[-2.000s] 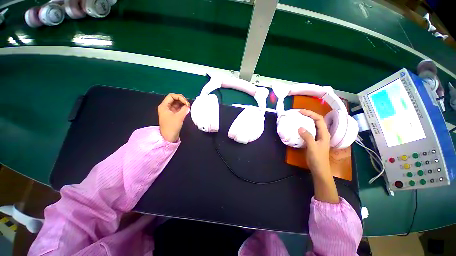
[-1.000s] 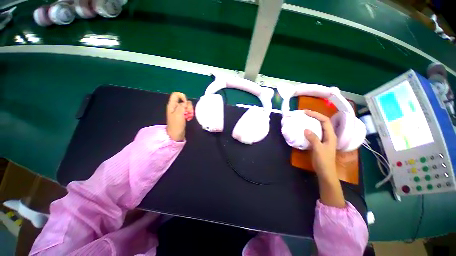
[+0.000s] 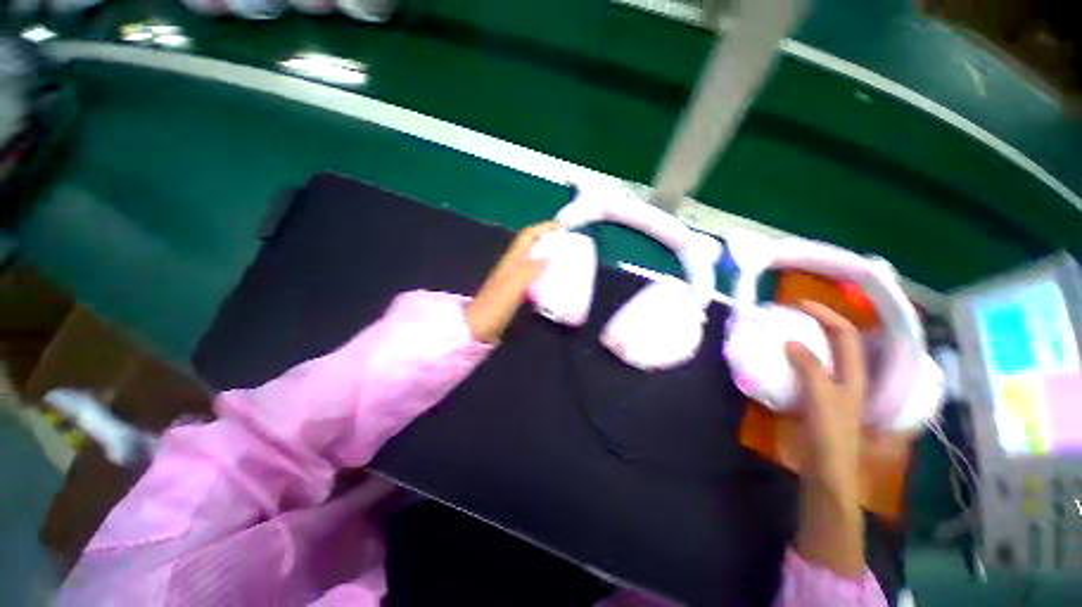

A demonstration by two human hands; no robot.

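A white and pale pink headset [image 3: 655, 323] lies on the black work mat [image 3: 475, 409], band towards the belt. My left hand [image 3: 513, 282] is at its left ear cup, fingers on the cup's outer side and partly hidden by it. A second headset [image 3: 762, 356] lies to the right, partly on the orange pad [image 3: 765, 435]. My right hand [image 3: 827, 374] rests on that headset's left ear cup, thumb and fingers around it. A thin black cord [image 3: 590, 409] lies on the mat. The picture is blurred.
The tester [image 3: 1023, 415] with its lit screen stands at the right, cut off by the edge. White leads [image 3: 953, 445] run beside it. A metal post [image 3: 726, 107] rises behind the mat. More headphones [image 3: 252, 6] are on the belt at top left. Brown cardboard [image 3: 104, 356] is at left.
My left hand has moved right onto the left headset's ear cup. My right hand stays on the right headset's cup. The view has turned and shifted, moving the tester towards the right edge.
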